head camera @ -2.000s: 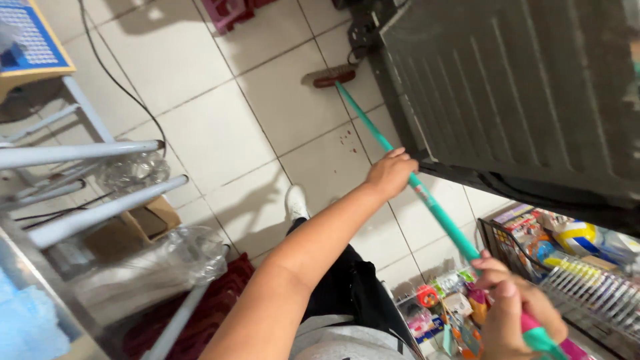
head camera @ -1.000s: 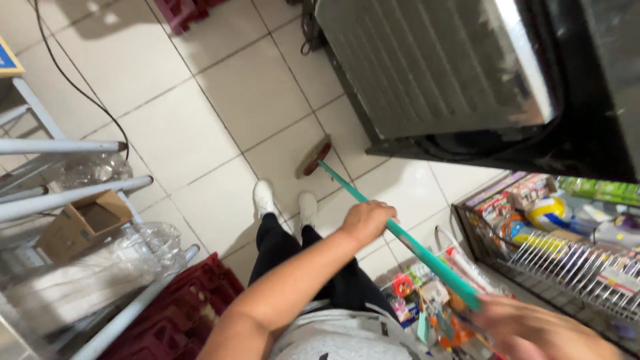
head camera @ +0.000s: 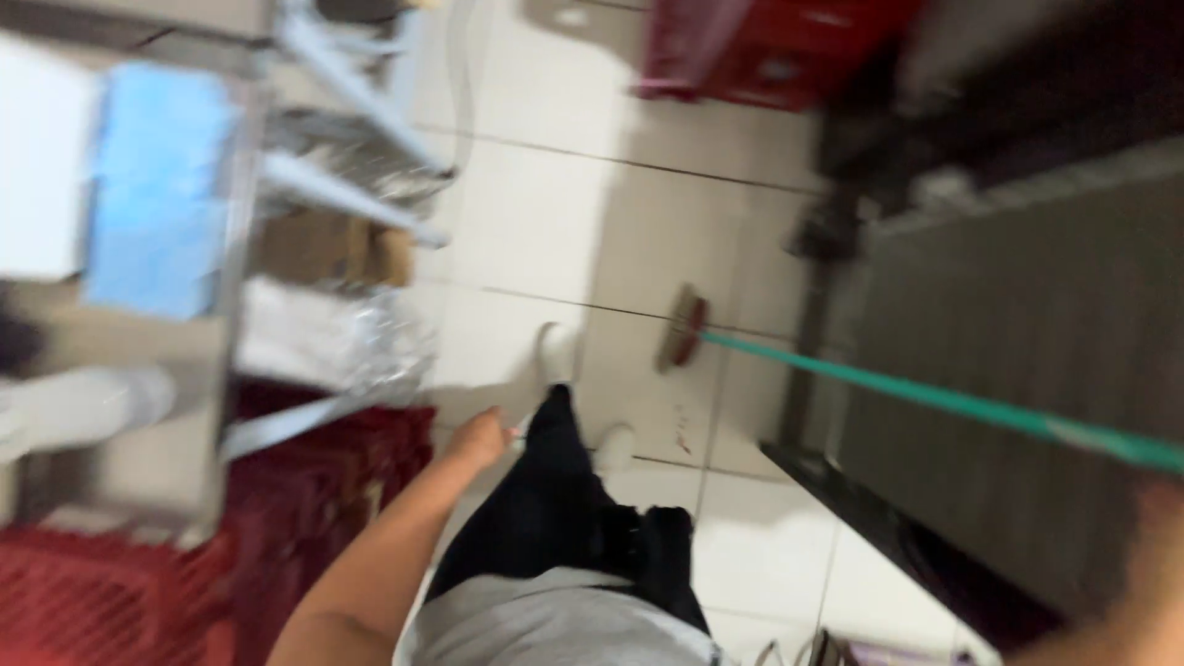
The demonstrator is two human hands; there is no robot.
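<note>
A broom with a green handle and a red-brown head rests its head on the tiled floor. Its handle runs right, past the dark cabinet, to the frame's edge. Blurred at the lower right edge, my right hand is by the handle's upper end; its grip is cut off by the frame. My left hand hangs off the handle, beside my black trousers, its fingers blurred and curled near something small and pale that I cannot make out. Small dark debris lies on the tiles below the broom head.
A large dark metal appliance stands on the right. Red plastic crates stand at the top and lower left. On the left are a metal table, pale stool legs, a cardboard box and clear plastic wrapping.
My left hand has let go of the broom handle and moved left beside my leg. The handle now lies more sideways in view. The view has shifted strongly.
</note>
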